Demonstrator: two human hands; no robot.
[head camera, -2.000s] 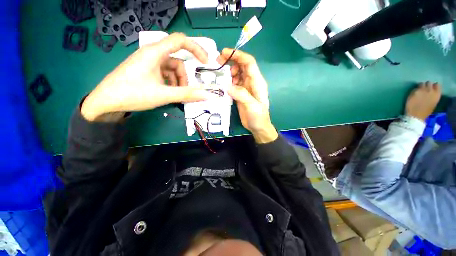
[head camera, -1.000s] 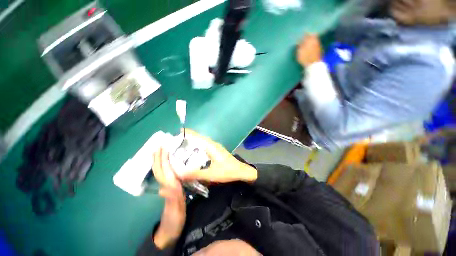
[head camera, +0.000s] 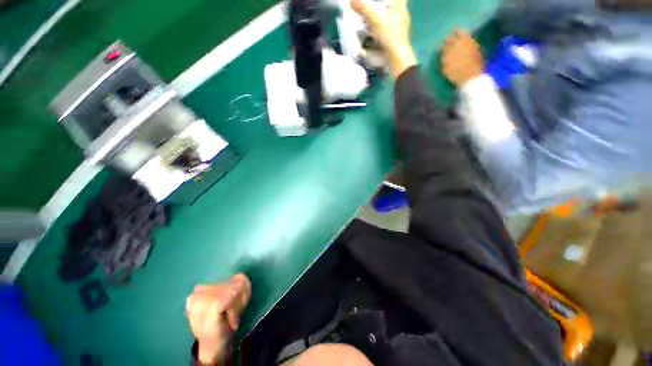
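Note:
My right hand (head camera: 392, 30) is stretched out to the top of the view, partly cut off by the edge and blurred. It holds a white camera housing (head camera: 350, 30) behind another white camera unit (head camera: 346, 75) lying on the bench. The black electric screwdriver (head camera: 308, 61) hangs in front of that unit and hides part of it. My left hand (head camera: 218, 307) rests near the bench's front edge, its fingers curled closed with nothing visible in them.
The screw feeder (head camera: 118, 107) stands at upper left by the belt's pale edge. Black front plates (head camera: 114, 232) lie heaped below it, with one loose plate (head camera: 94, 294). A thin pale loop (head camera: 246, 107) lies on the green bench. Another person's hand (head camera: 462, 58) is at the right.
Both hands held the white housing in front of me; now my left hand is off it and my right arm has reached far forward and right with it. The view has swung right.

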